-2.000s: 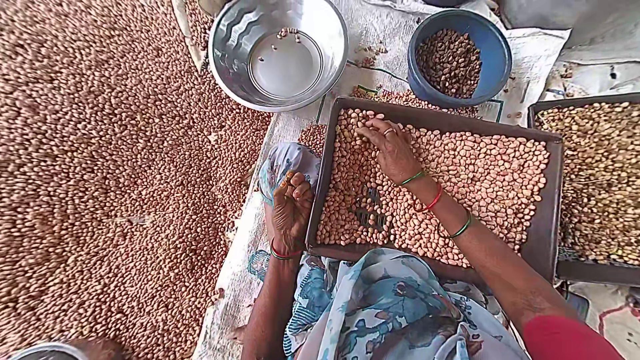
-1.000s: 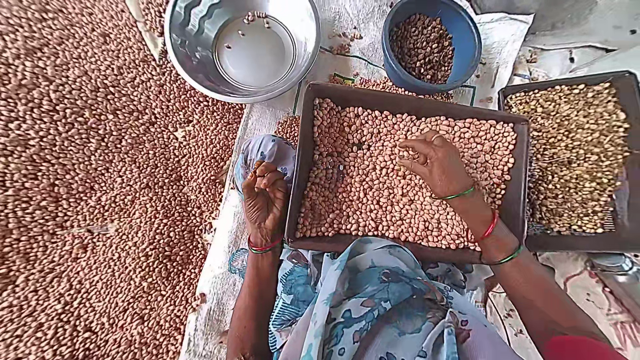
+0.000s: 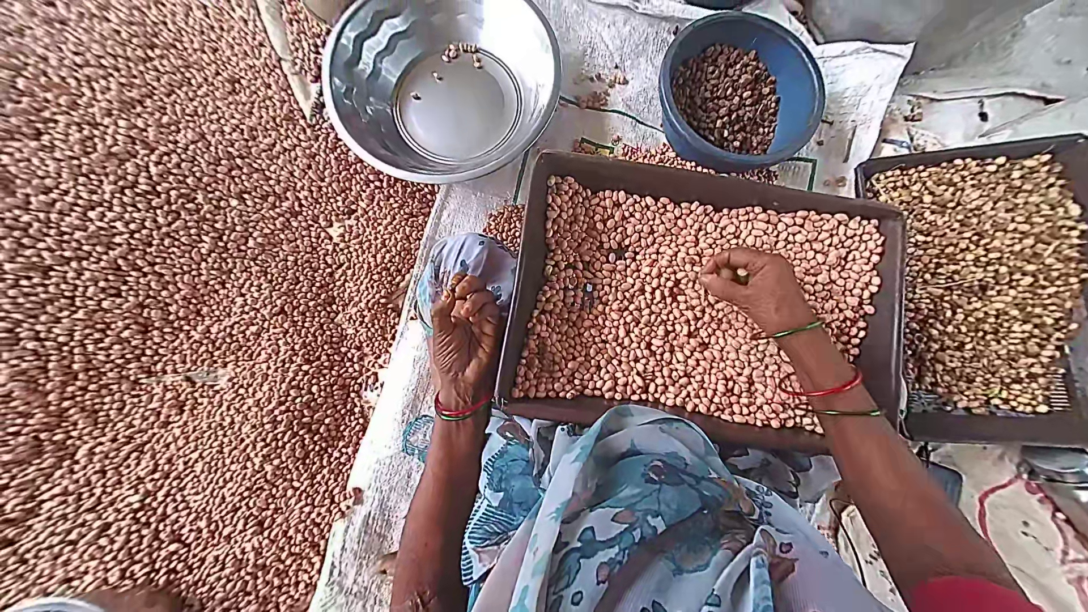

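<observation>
A dark brown tray (image 3: 888, 323) lies tilted across the lap, filled with pinkish shelled peanuts (image 3: 663, 340). My right hand (image 3: 756, 287) hovers over the peanuts with its fingers curled in and a small yellowish-green piece showing between them. Beyond the tray's left edge, my left hand (image 3: 465, 327) is palm up above the cloth-covered knee, its fingers bent around something small and light; what it is cannot be made out. Bangles circle both wrists.
A steel basin (image 3: 459, 110) with a few nuts stands at the top. Right of it, a blue tub (image 3: 807, 93) contains darker nuts. A second tray (image 3: 994, 429) of yellowish-brown nuts adjoins on the right. A large peanut heap (image 3: 187, 297) spreads along the left.
My right hand has moved from the tray's upper left, where its fingers were spread, to right of the middle, and its fingers have curled in. My left hand stays beside the tray.
</observation>
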